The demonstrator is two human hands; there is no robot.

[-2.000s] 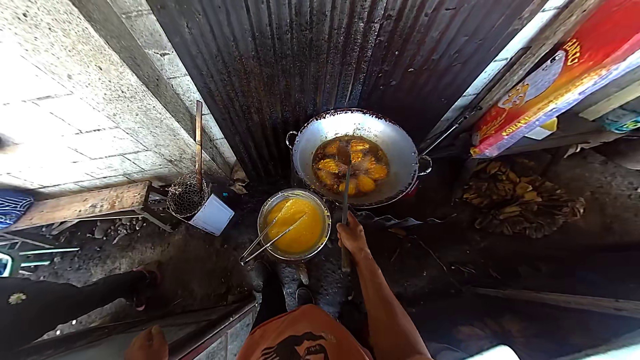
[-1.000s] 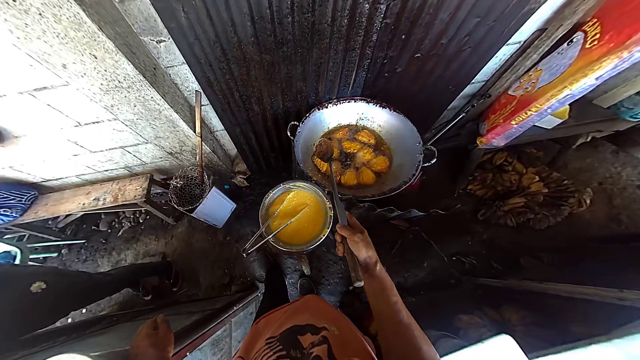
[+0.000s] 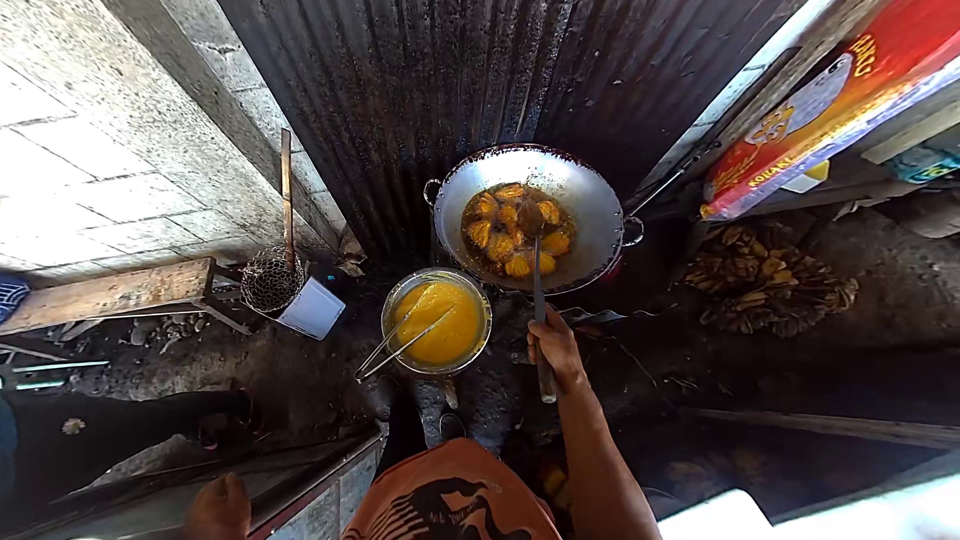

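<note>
My right hand [image 3: 556,346] grips the handle of a long ladle [image 3: 538,281], whose dark bowl rests among several golden battered pieces [image 3: 500,246] frying in oil. They lie in a wide metal wok [image 3: 596,202] with two loop handles. Left of my right hand is a metal bowl of yellow batter [image 3: 442,330], and metal tongs [image 3: 401,349] lean in it over the rim. My left hand [image 3: 219,508] is low at the left, near a ledge, partly cut off by the frame edge; nothing shows in it.
A wire skimmer [image 3: 271,279] with a wooden handle stands by a white container [image 3: 313,308] and a wooden bench [image 3: 112,294]. Corrugated metal [image 3: 450,82] rises behind the wok. A red package [image 3: 817,105] is at upper right, above a leafy heap [image 3: 769,281]. Another person's leg [image 3: 135,427] is at left.
The ladle's bowl has moved from the left side of the pieces to the right among them, and its handle now stands more upright in the view. The pieces have shifted in the oil.
</note>
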